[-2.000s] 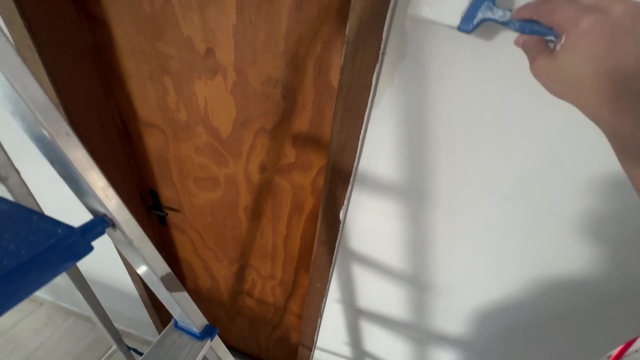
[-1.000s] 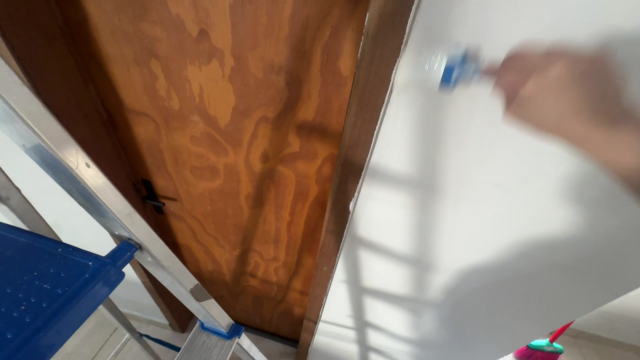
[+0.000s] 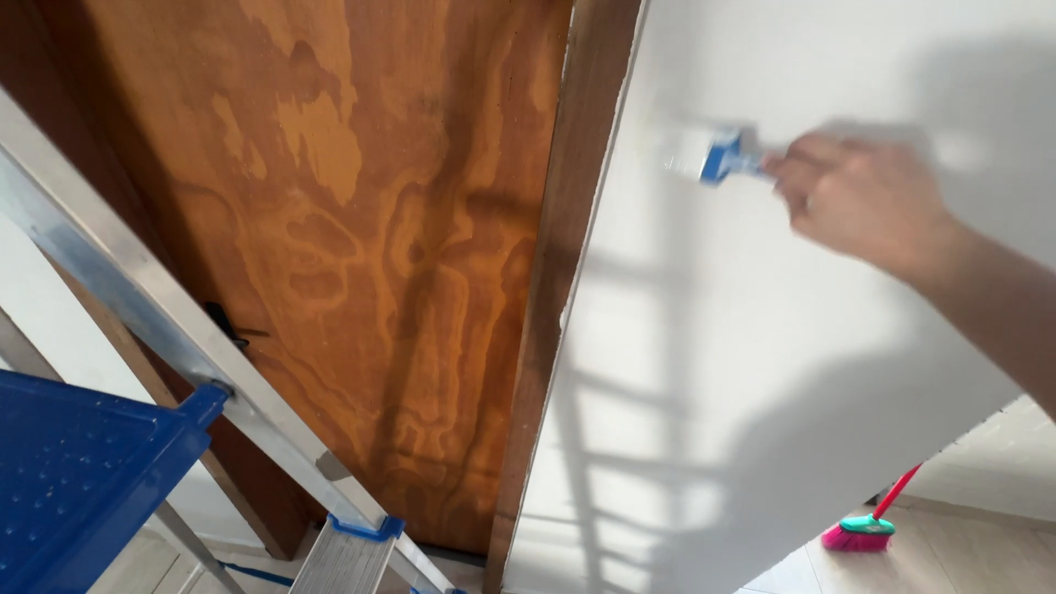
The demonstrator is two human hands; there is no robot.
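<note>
My right hand (image 3: pixel 866 198) grips the handle of a paintbrush (image 3: pixel 723 158) with a blue ferrule or band and pale bristles, at the upper right of the head view. The bristles point left and lie at or close to the white wall (image 3: pixel 767 330); motion blur hides whether they touch. Left of the brush runs the brown wooden door frame (image 3: pixel 561 247), with a ragged white edge along the wall. My left hand is out of the view.
An aluminium stepladder (image 3: pixel 181 305) with a blue plastic platform (image 3: pixel 91 470) stands at the left, before a wooden door (image 3: pixel 371 247) with a black handle (image 3: pixel 224 323). A pink and green broom (image 3: pixel 860 532) rests on the tiled floor, lower right. Shadows cross the wall.
My right hand has moved down the wall with the brush, away from the top edge of the view. The broom, absent from the oldest frame, has come into view as the view shifted.
</note>
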